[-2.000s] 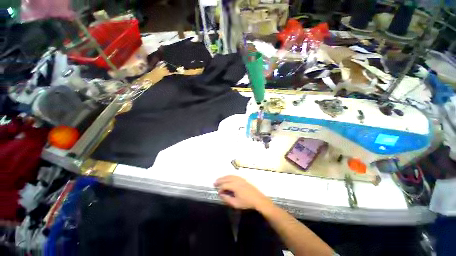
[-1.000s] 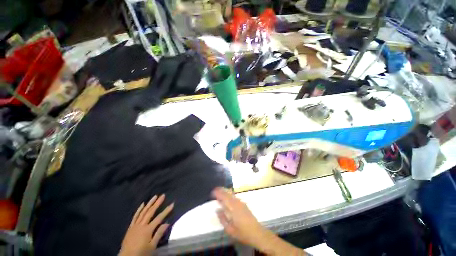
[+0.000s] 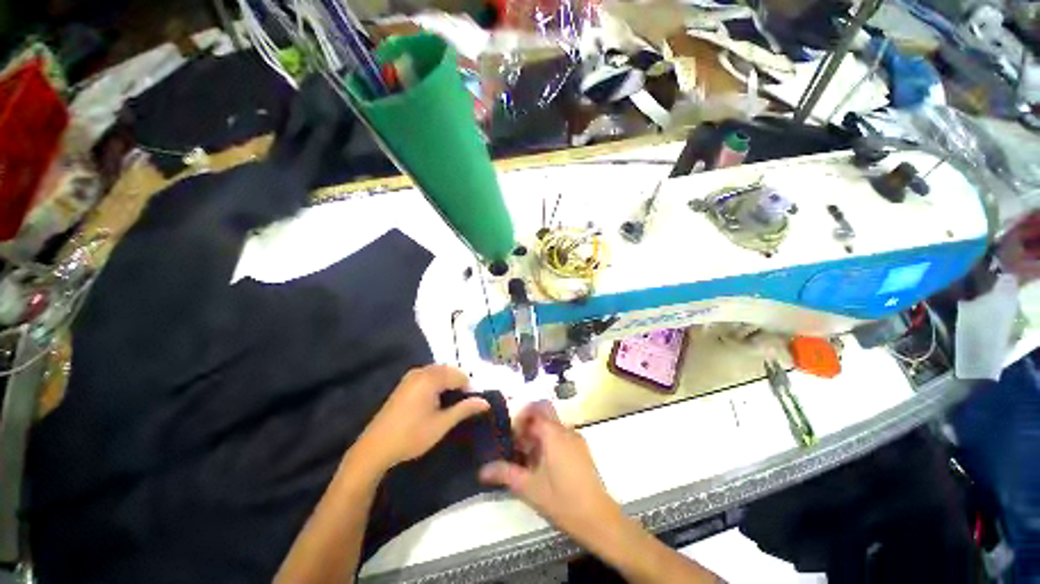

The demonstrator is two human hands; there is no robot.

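A large black fabric panel (image 3: 228, 376) lies spread over the left part of the white machine table, its right edge near the needle area. My left hand (image 3: 413, 420) grips that edge, with a small fold of cloth at its fingertips. My right hand (image 3: 550, 459) is at the same fold from the right, its fingers bent against the cloth; whether they pinch it is unclear. The presser foot and needle area (image 3: 559, 367) of the white and blue sewing machine (image 3: 707, 302) is just above my hands.
A phone (image 3: 650, 354), an orange block (image 3: 815, 355) and green snips (image 3: 789, 405) lie right of the needle. A green cone (image 3: 439, 143) stands behind the machine's left end. Fabric scraps (image 3: 730, 57) cover the back. A red basket (image 3: 29, 148) is far left.
The view has moved closer to the needle area. My left hand has moved from flat on the panel to its right edge, and both hands are now together at a raised fold there.
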